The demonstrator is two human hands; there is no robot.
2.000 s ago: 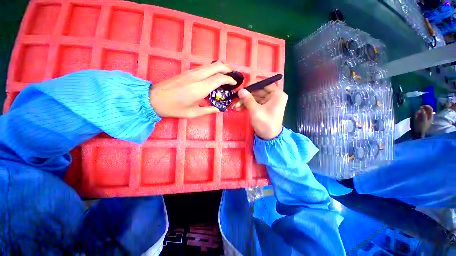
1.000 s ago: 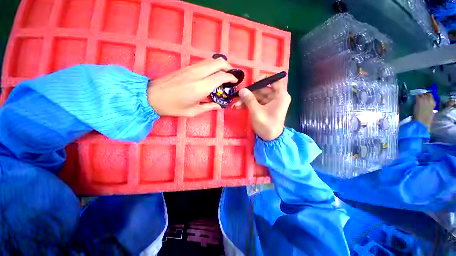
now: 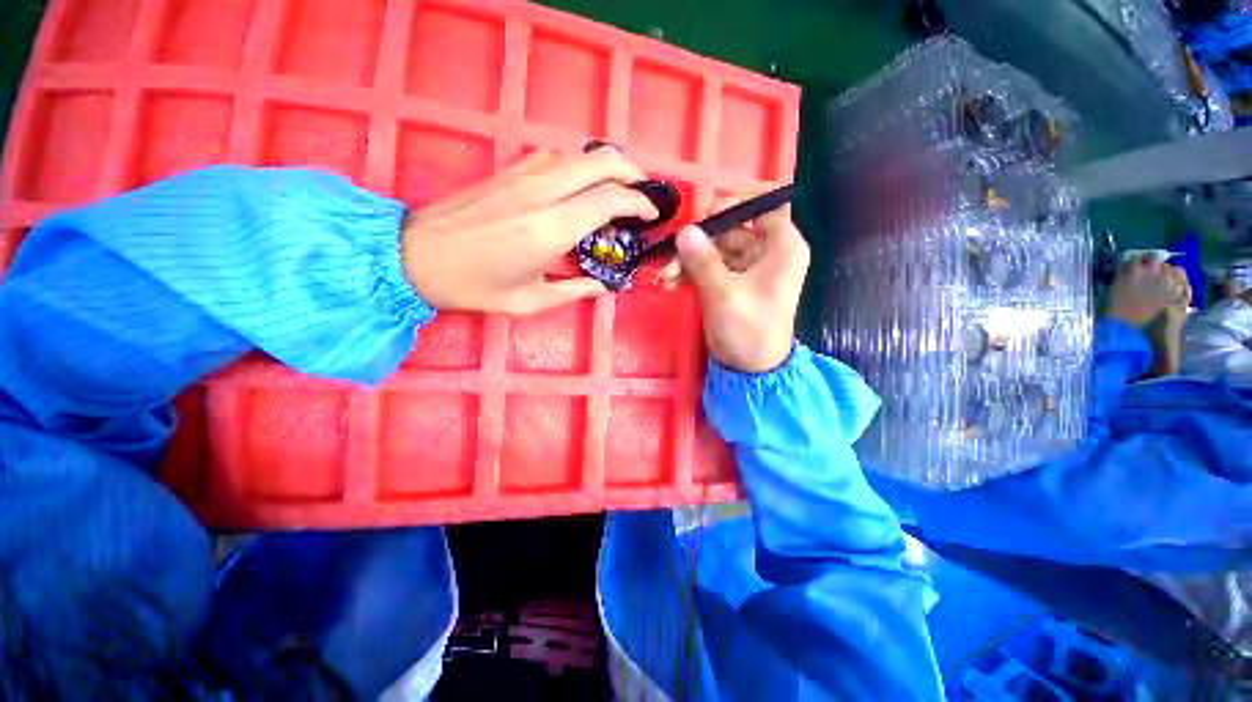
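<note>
My left hand [image 3: 515, 236] holds a small round watch body [image 3: 608, 254] between fingers and thumb, its open side up with yellow and shiny parts showing. A glossy black disc [image 3: 659, 203] stands beside the body at my left fingertips. My right hand [image 3: 748, 281] grips slim black tweezers [image 3: 748, 210] like a pen, their tip at the right edge of the body. Whether the tip touches a part is too small to tell. All are above the red foam tray [image 3: 422, 387]. A small black piece [image 3: 600, 146] shows just beyond my left fingers.
A tall stack of clear blister trays [image 3: 947, 274] stands right of the foam tray, with ring-shaped parts inside. Green belt surface [image 3: 810, 41] lies beyond the foam. Another person's hands [image 3: 1151, 291] and blue sleeves are at the far right.
My right hand and the tweezers have shifted slightly right, and the body's open side faces up more. The other person's hands have come together.
</note>
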